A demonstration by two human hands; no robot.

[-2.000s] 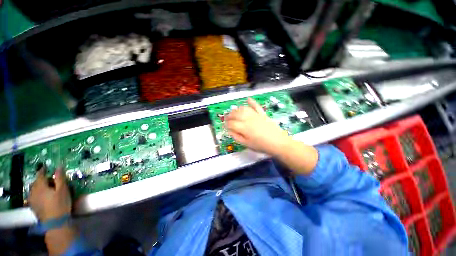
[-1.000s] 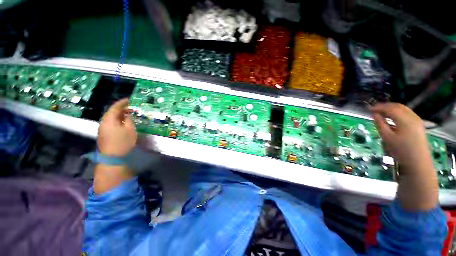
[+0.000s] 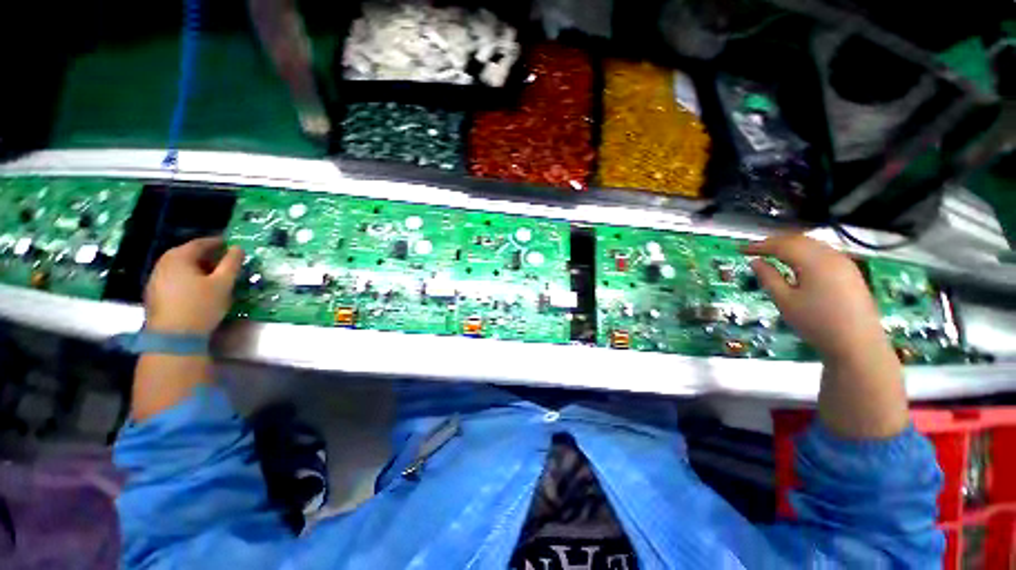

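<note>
A green printed circuit board (image 3: 379, 262) lies on the line in front of me, with pale round capacitors and orange-and-black blocks on it. My left hand (image 3: 192, 292) is at its left end, thumb and fingers close together; whether it holds the board edge or a part is unclear. A second board (image 3: 680, 292) lies to the right past a narrow dark gap. My right hand (image 3: 819, 292) is over its right part, fingers bent and thumb near the forefinger; it is blurred, and I cannot tell whether a small part is between the fingertips.
Behind the metal rail (image 3: 446, 192) stand heaps of white connectors (image 3: 423, 47), dark blue-green components (image 3: 401, 136), red components (image 3: 540, 123), yellow components (image 3: 650, 134) and black components (image 3: 769, 145). A red crate (image 3: 975, 418) is at the lower right. Another board (image 3: 67, 228) lies far left.
The view has shifted, so the boards and bins sit differently in the picture. My right hand has come from the first board to the second. My left hand stays by a board's left end since one second ago.
</note>
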